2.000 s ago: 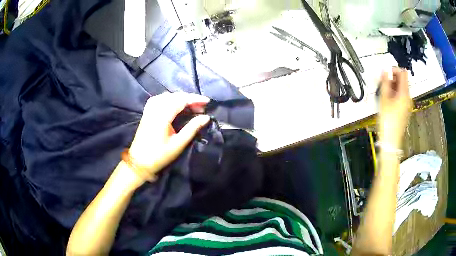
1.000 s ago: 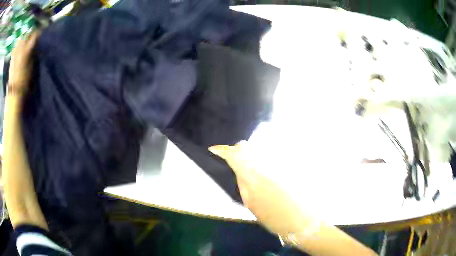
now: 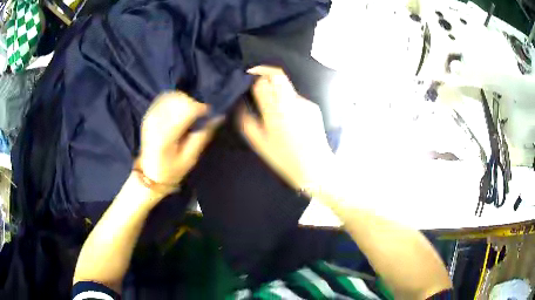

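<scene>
The dark navy garment (image 3: 111,76) lies in folds over the left of the table and hangs over its front edge toward the lap. My left hand (image 3: 173,137) is shut on the garment at the centre, its fingers blurred. My right hand (image 3: 281,123) grips the garment close by on the right, thumb below and fingers above. A folded edge of cloth runs between the two hands. A dark flat section of cloth hangs below them.
Black-handled shears (image 3: 496,170) and slimmer metal tools lie on the white table (image 3: 387,193) at right. A small black strip (image 3: 517,203) is beside them. The pale machine body (image 3: 510,99) is at the right. A brown-topped trolley (image 3: 516,258) stands at lower right; green-white checked cloth (image 3: 24,35) at upper left.
My left hand has come from the far left edge to the centre onto the garment. My right hand has moved up and now grips the cloth beside it. The cloth between them is lifted and folded.
</scene>
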